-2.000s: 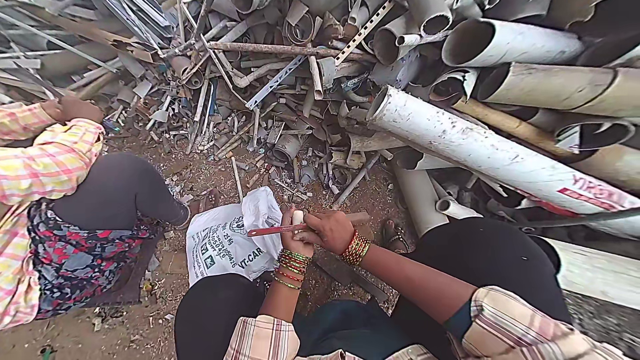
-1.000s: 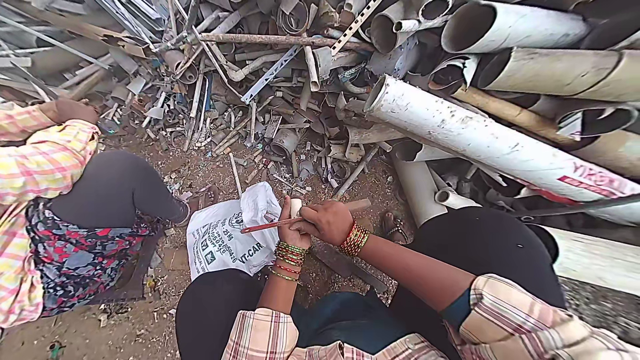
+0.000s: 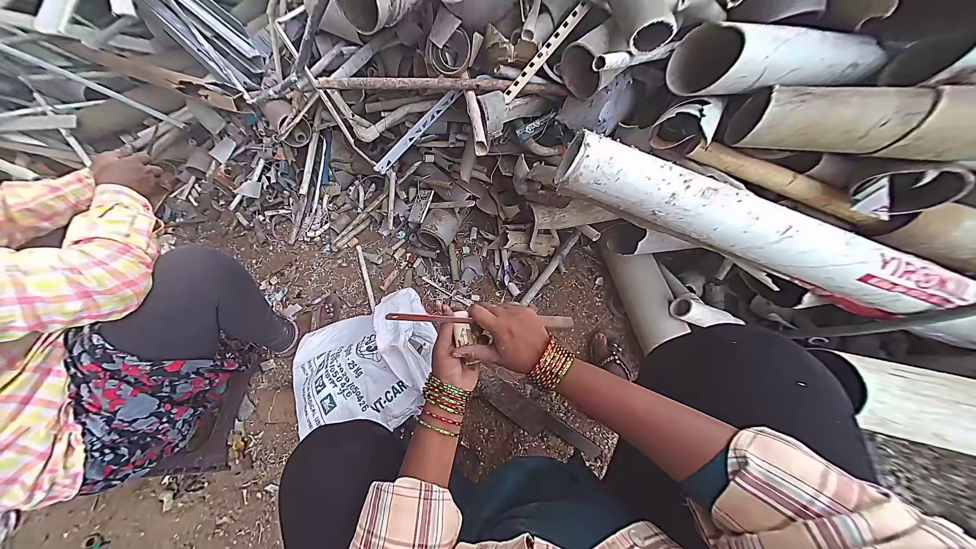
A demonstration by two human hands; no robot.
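Note:
My left hand [image 3: 451, 358] is closed around a short, pale cylindrical piece [image 3: 462, 329], which looks like plastic pipe and stands roughly upright in the fingers. Across its top lies a thin reddish-brown blade or strip [image 3: 418, 317]. My right hand [image 3: 512, 335] grips this tool, and a flat wooden-looking end [image 3: 558, 323] sticks out to the right of the fist. Both hands touch at the piece. Just left of them, a white printed woven sack [image 3: 347, 381] rests on the ground. A flat dark metal bar or blade [image 3: 537, 418] lies below my right hand.
Large white pipes [image 3: 747, 221] are stacked at the right. A heap of broken pipes and offcuts [image 3: 438, 229] spreads ahead. A perforated blue-white strip [image 3: 418, 131] lies on it. At the left sits another person [image 3: 84, 259], a hand near the heap.

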